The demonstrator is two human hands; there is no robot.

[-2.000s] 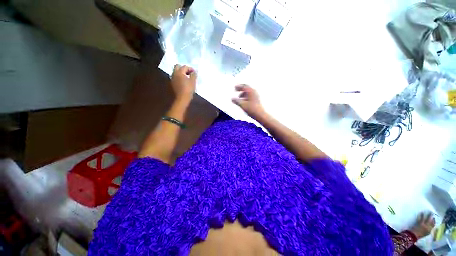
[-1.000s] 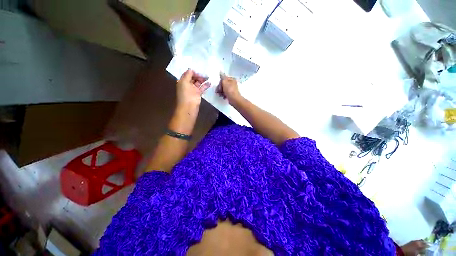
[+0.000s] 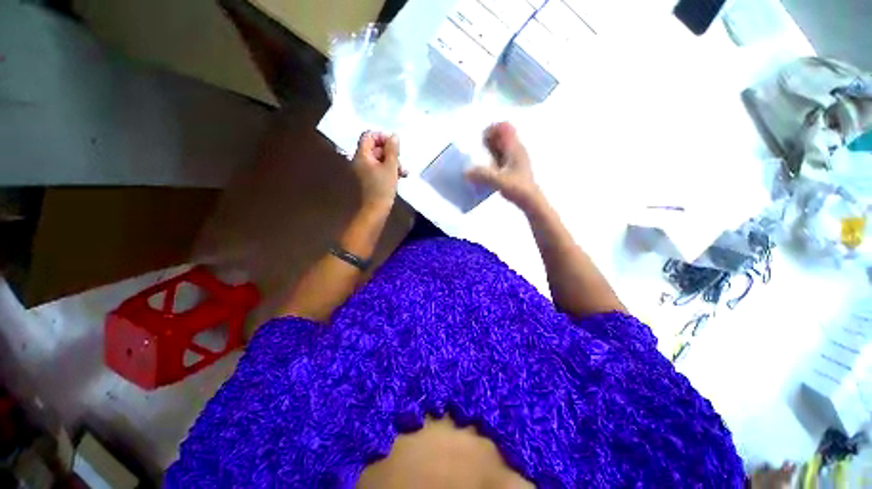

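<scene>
My left hand is at the table's left edge, just below the crinkled pile of clear poly bags. Its thumb and fingers are pinched together; glare hides whether a bag is between them. My right hand is blurred and closed around the right side of a small white carton near the table edge. The carton's grey side face shows; its upper part is lost in glare. More white cartons stand in rows at the far edge.
Black cords lie at right, beside white boxes or sheets. A grey-beige cloth and clear wrapping with yellow are far right. A phone lies at the far edge. A red stool and cardboard cartons are at left.
The single carton has come from beside the rows toward me, with my right hand now at it. My left hand has shifted slightly right and its fingers have closed together.
</scene>
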